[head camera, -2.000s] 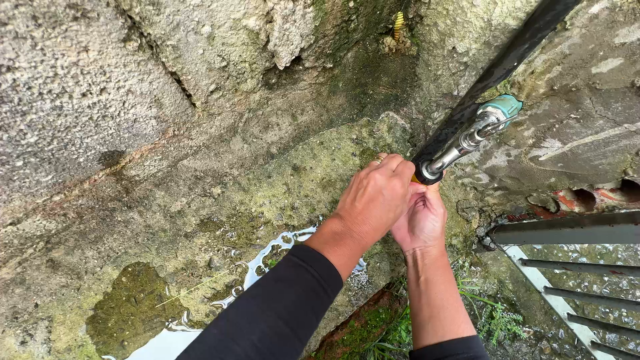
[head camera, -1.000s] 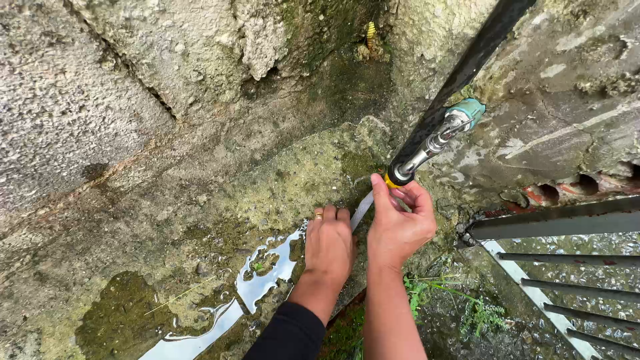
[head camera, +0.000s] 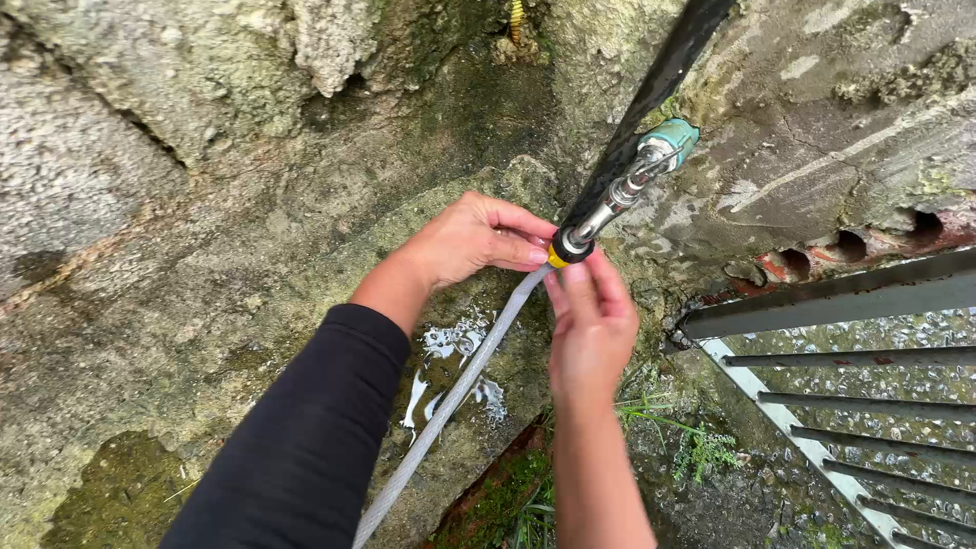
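Observation:
A metal tap (head camera: 625, 191) comes out of a teal pipe fitting (head camera: 672, 136) at the wall. At its outlet is a black and yellow hose connector (head camera: 566, 250), with a grey braided hose (head camera: 457, 390) running from it down to the lower left. My left hand (head camera: 488, 240) has its thumb and fingers on the connector's left side. My right hand (head camera: 593, 313) touches the connector from the right and below, its fingers partly hidden behind it. Whether the connector is fixed on the spout cannot be told.
A black pipe (head camera: 648, 103) runs diagonally behind the tap. Rough concrete walls meet around it. At the right stands a metal gate (head camera: 831, 305) with bars, below broken hollow brick (head camera: 827, 255). Water (head camera: 450, 343) lies on the wet ledge, and small plants (head camera: 698, 450) grow below.
My left hand has risen from the wet ledge to the connector. The grey hose now shows plainly from the connector to the lower left.

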